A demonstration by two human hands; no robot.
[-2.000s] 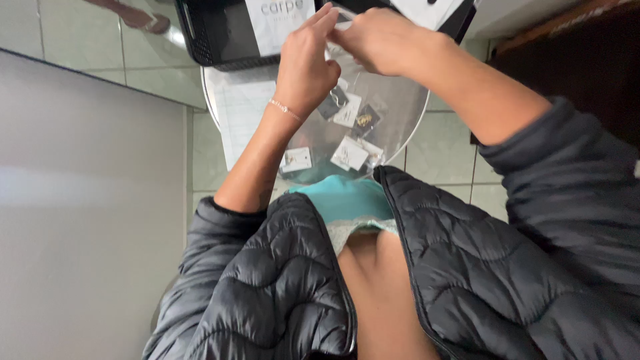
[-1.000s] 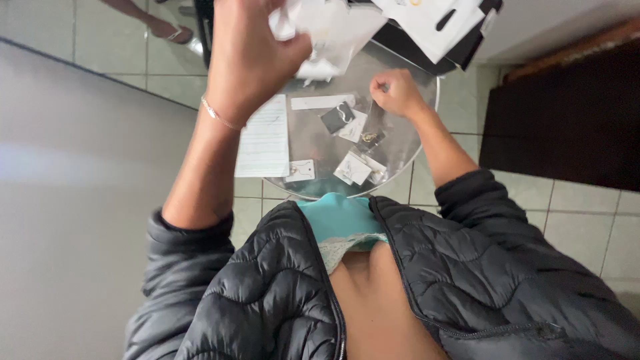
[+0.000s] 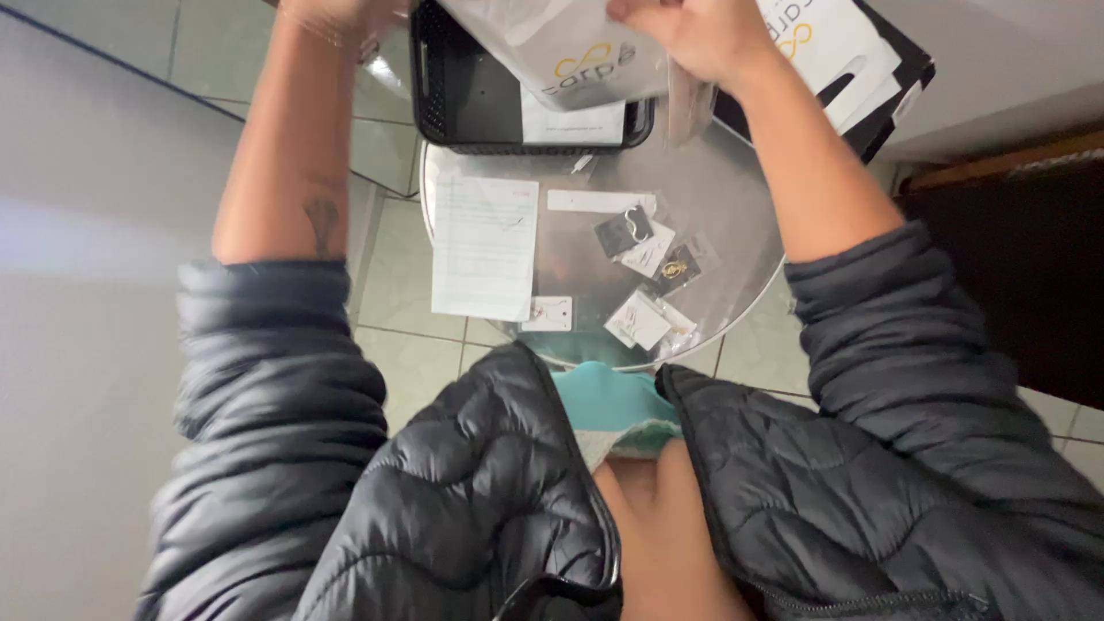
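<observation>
My right hand (image 3: 703,34) grips the edge of a white printed plastic bag (image 3: 561,52) at the top of the view, above a black plastic basket (image 3: 483,99). My left hand (image 3: 345,13) is cut off by the top edge near a piece of clear plastic; its fingers and what they hold cannot be made out. Below, a round glass table (image 3: 569,259) bears a written paper sheet (image 3: 485,250), a white strip (image 3: 601,202), a dark jewelry card with a silver-coloured piece (image 3: 623,231), another with a gold-coloured piece (image 3: 677,269), and small white cards (image 3: 638,319).
A black box (image 3: 906,78) with more white printed bags (image 3: 849,60) stands at the upper right. A white printed card (image 3: 573,125) lies in the basket. Another jewelry card (image 3: 548,313) is near the table's front edge. Dark furniture (image 3: 1018,267) stands at the right.
My right hand has moved up from over the table to the white bag. My left hand has moved left, towards the top edge. The basket shows more fully than one second ago.
</observation>
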